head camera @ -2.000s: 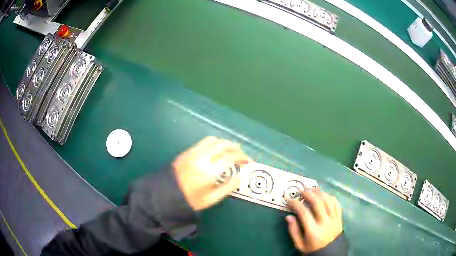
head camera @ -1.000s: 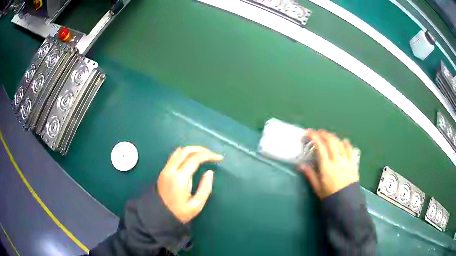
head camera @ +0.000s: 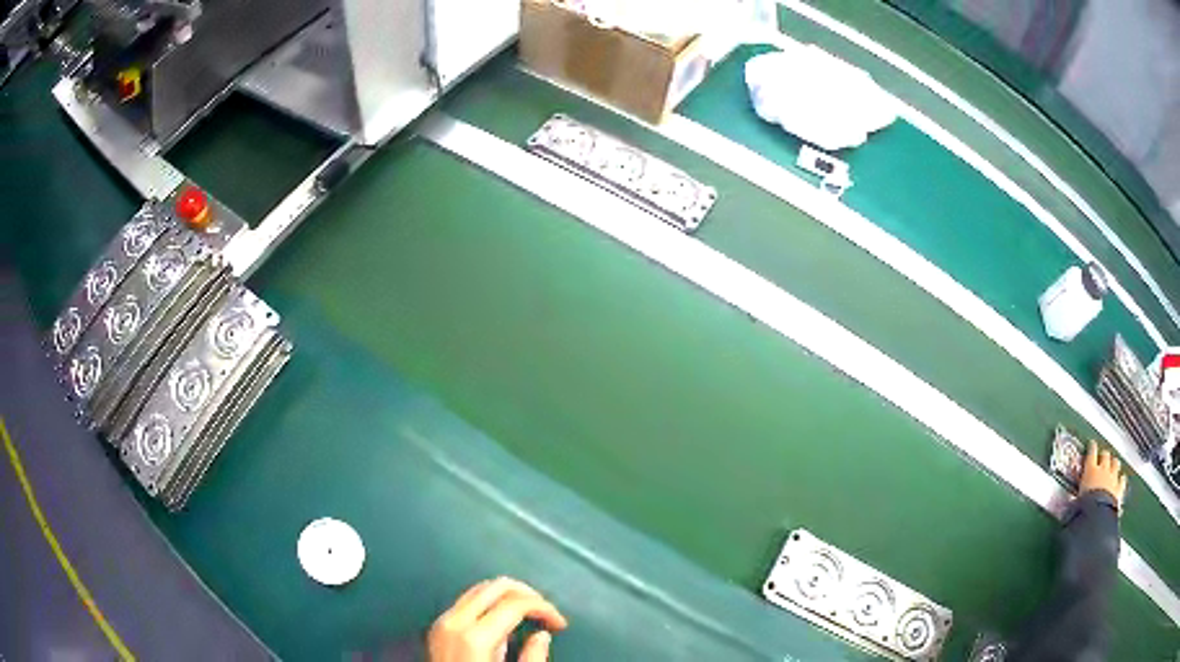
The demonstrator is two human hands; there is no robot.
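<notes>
My left hand [head camera: 496,623] is at the bottom edge, partly cut off, with fingers curved apart and empty above the green mat. My right hand [head camera: 1103,473] is small at the far right, its fingers over one end of a three-ring plate [head camera: 1068,455] on the far belt lane; the grip is partly hidden. Another silver three-ring plate [head camera: 861,596] lies at the near belt edge. A further plate [head camera: 989,649] beside it is cut off by the lower edge. A round white disc [head camera: 331,552] lies flat on the mat, left of my left hand.
Overlapping plate stacks [head camera: 190,387] stand at the left beside a red button [head camera: 193,204]. A plate [head camera: 624,171] lies beyond the white stripe. A carton [head camera: 606,62], white plastic bag [head camera: 818,96], white bottle [head camera: 1071,304] and more stacked plates [head camera: 1134,396] are farther back.
The view has shifted, showing more of the far side. My right hand has let go of the near plate and moved far right onto another plate. My left hand stays empty, now lower in view.
</notes>
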